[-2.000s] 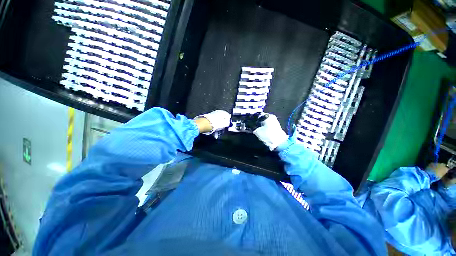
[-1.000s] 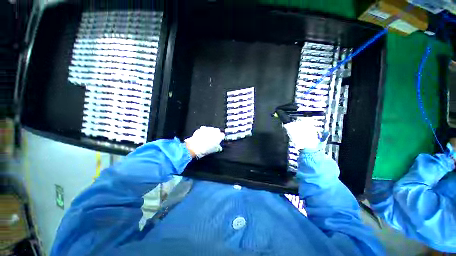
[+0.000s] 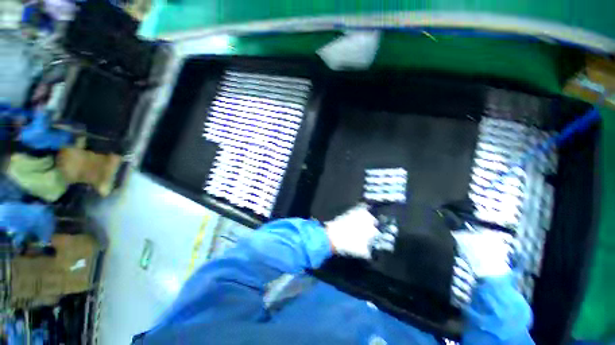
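Note:
My left hand (image 3: 352, 232), in a white glove, is at the lower end of a short column of silvery metal parts (image 3: 386, 184) in the centre black tray (image 3: 425, 138). Dark gaps and a few parts show beside its fingers; blur hides whether it grips one. My right hand (image 3: 484, 251), also gloved white, holds a small black hand tool (image 3: 460, 217) over the right rows of metal parts (image 3: 495, 175).
A left black tray (image 3: 182, 151) holds long rows of parts. A blue line (image 3: 576, 126) crosses the right rows. A crumpled white cloth or bag (image 3: 350, 50) lies on the green bench (image 3: 431, 57) behind. A carton (image 3: 593, 84) is at right. Other people are blurred at far left.
The view has swung, showing more bench and the floor at left. My left hand now overlaps the column's lower end, where parts look disturbed. My right hand still holds the tool over the right rows.

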